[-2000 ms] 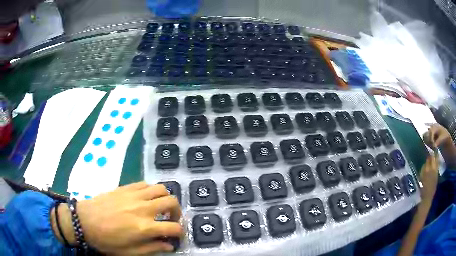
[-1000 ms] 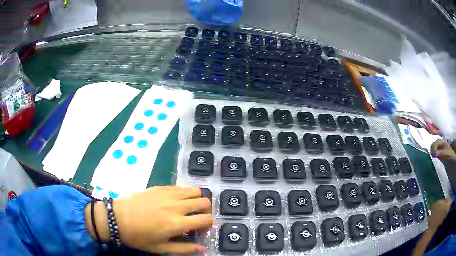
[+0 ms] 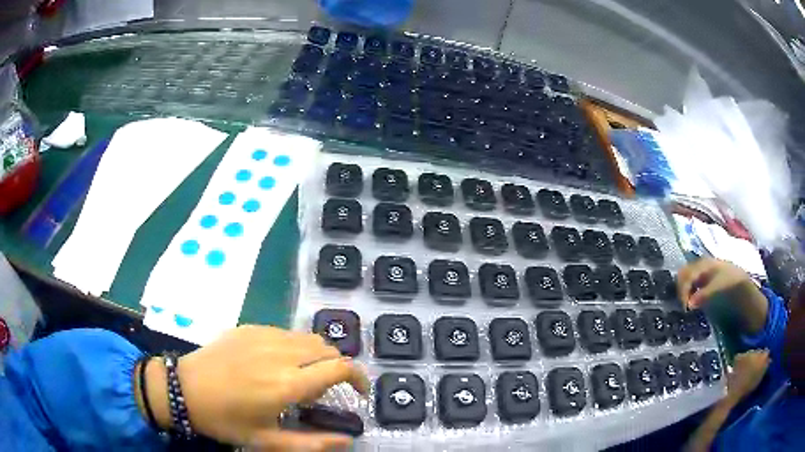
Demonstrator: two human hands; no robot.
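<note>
A clear blister tray (image 3: 530, 428) full of black housings (image 3: 402, 397) lies in front of me. My left hand (image 3: 346, 408) reaches in from the lower left to the tray's near left corner. Its fingers and thumb are around one tilted black housing (image 3: 328, 418), partly hidden by them. A white sticker sheet (image 3: 199, 287) with rows of light-blue dots (image 3: 234, 229) lies left of the tray. No film can be made out in my fingers. My right hand is not in view.
Blank white strips (image 3: 132, 190), a dark blue sheet (image 3: 66, 199) and a red box (image 3: 19, 181) lie left. A rear filled tray (image 3: 424, 101) is behind. Clear bags (image 3: 728, 150) are back right. Another worker's hand (image 3: 719, 287) reaches over the tray's right edge.
My left hand has shifted at the corner; the near-left housing now shows tilted between fingers and thumb. The other worker's hand has moved left over the tray's edge. The camera view has shifted.
</note>
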